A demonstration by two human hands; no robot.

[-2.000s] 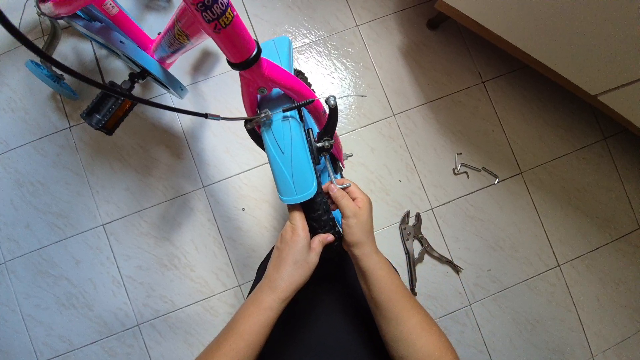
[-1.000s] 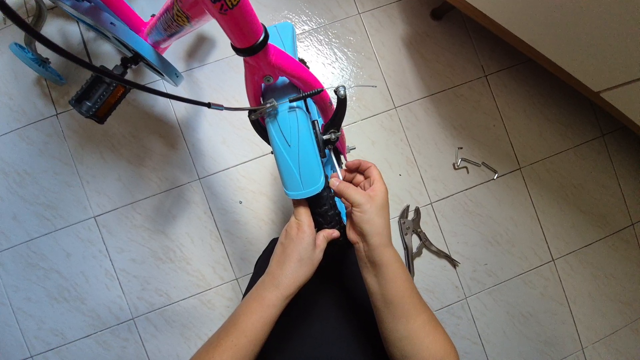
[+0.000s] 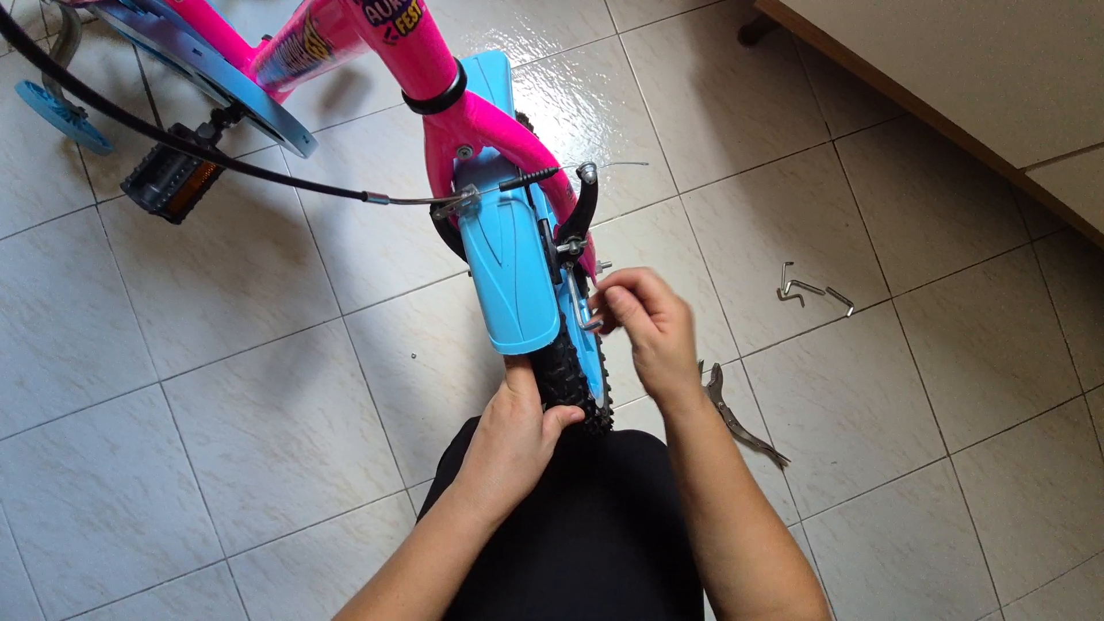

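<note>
My left hand [image 3: 513, 435] grips the black knobby front tyre [image 3: 556, 373] of a child's bicycle, just below the blue plastic mudguard [image 3: 509, 276]. At the right of the wheel, my right hand [image 3: 647, 323] has its fingertips at the short bent end of a hex key [image 3: 578, 302]; whether they touch it is unclear. The key's long part reaches up to the lower part of the black brake arm [image 3: 582, 211]. From the pink fork [image 3: 500, 129], a brake cable [image 3: 414, 201] runs across above the mudguard to the arm's top, its thin loose end sticking out right.
Locking pliers [image 3: 737, 423] lie on the tiled floor, partly behind my right forearm. Several loose hex keys [image 3: 806, 286] lie farther right. A pedal [image 3: 172, 177] and a blue training wheel [image 3: 65, 116] are at upper left. A pale cabinet [image 3: 949, 69] stands at upper right.
My right hand has shifted right, off the side of the wheel, and more of the hex key shows. My left hand stays on the tyre.
</note>
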